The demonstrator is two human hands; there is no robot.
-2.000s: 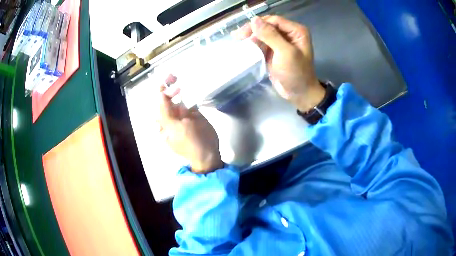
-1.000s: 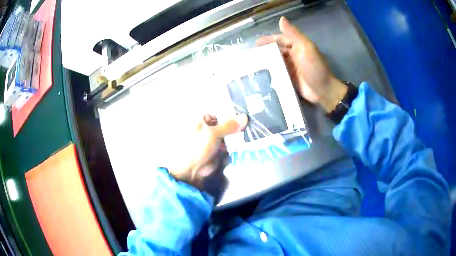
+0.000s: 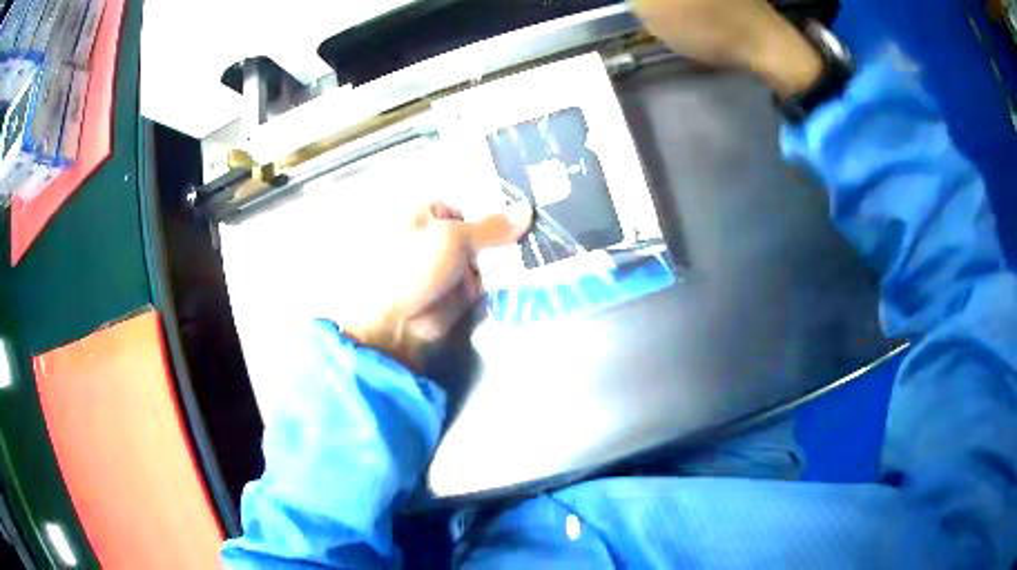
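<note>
A white retail box [image 3: 571, 184] with a black square on its face and a blue edge lies on the steel work plate [image 3: 736, 290], its far edge at the sealing bar [image 3: 446, 95]. Clear film with shiny streaks covers its face. My left hand [image 3: 435, 273] holds the box at its left side, thumb on the face; its fingers are partly lost in glare. My right hand [image 3: 708, 28] is off the box, at the right part of the sealing bar; its fingers are cut off or blurred at the top edge.
The white machine housing [image 3: 184, 67] with dark slots stands behind the bar. At left, a near orange-red mat [image 3: 128, 445] and a far red mat [image 3: 95, 161] with glossy wrapped boxes [image 3: 45, 95] lie on the green belt [image 3: 67, 290]. Blue floor [image 3: 931, 145] shows at right.
My right hand has left the box's right side and moved up to the bar. The box, tilted up earlier, now lies flatter and farther back, with my left hand still on it.
</note>
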